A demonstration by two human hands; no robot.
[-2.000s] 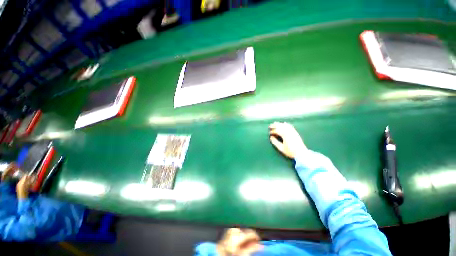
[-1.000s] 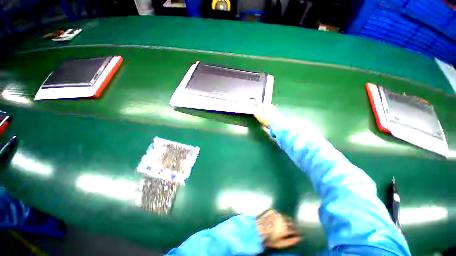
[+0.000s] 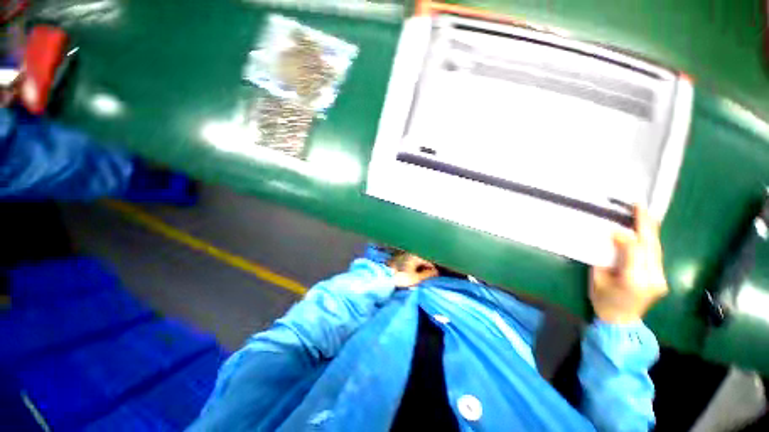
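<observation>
An upside-down laptop (image 3: 531, 118) lies on a white sheet (image 3: 497, 224) with an orange edge showing behind it, at the bench's front edge. My right hand (image 3: 628, 270) holds the sheet and laptop at their near right corner, fingers on top. My left hand (image 3: 413, 270) is near my body below the bench edge, partly hidden by the sleeve and blurred; whether it holds anything cannot be told. The black electric screwdriver (image 3: 735, 266) lies on the bench to the right, blurred.
A clear screw tray (image 3: 285, 126) and a plastic bag of screws (image 3: 303, 63) lie on the green bench (image 3: 169, 110), left of the laptop. Another worker's blue sleeve (image 3: 59, 160) and a red-edged item (image 3: 42, 67) are at far left. Blue crates (image 3: 110, 337) stand on the floor.
My right hand has brought the middle laptop and its sheet from the far part of the bench to the near edge. My left hand has drawn back to my body. The view has tilted down.
</observation>
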